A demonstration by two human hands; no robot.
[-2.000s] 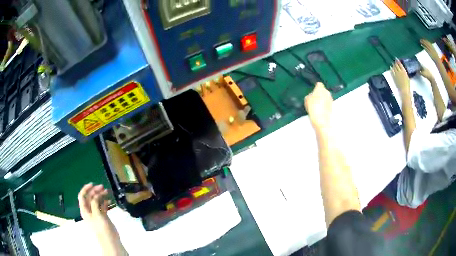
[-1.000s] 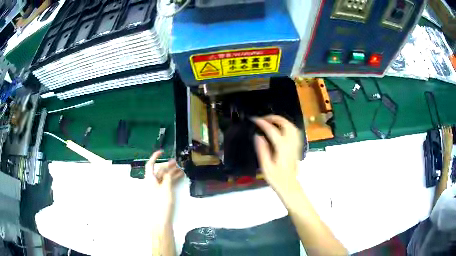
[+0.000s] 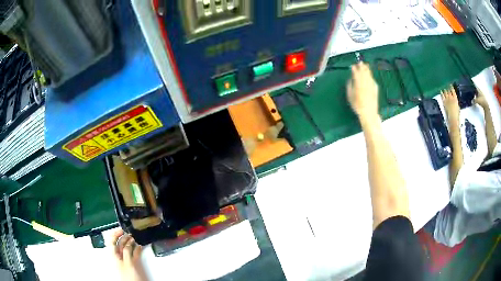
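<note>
The blue press head [image 3: 104,110] hangs over a black-lined opening [image 3: 220,159]. A tan fixture plate [image 3: 129,184] stands at the opening's left side. Thin black frames [image 3: 307,121] lie on the green mat right of the press. My right hand [image 3: 363,93] is over the mat among these frames, fingers pointing away from me and close together; what it touches or holds is hidden. My left hand [image 3: 127,249] is by the press's front left corner, fingers slightly apart, with nothing visible in it.
The control panel [image 3: 247,55] overhangs an orange-tan block [image 3: 258,131]. White sheets [image 3: 329,203] cover the front bench. A yellow-handled tool [image 3: 49,230] lies left, trays [image 3: 24,137] behind it. A thick black housing [image 3: 434,134] lies right, beside another person's hands [image 3: 451,107].
The view has turned right. My right hand has left the press opening and reached out over the black frames. My left hand remains near the press's front left corner.
</note>
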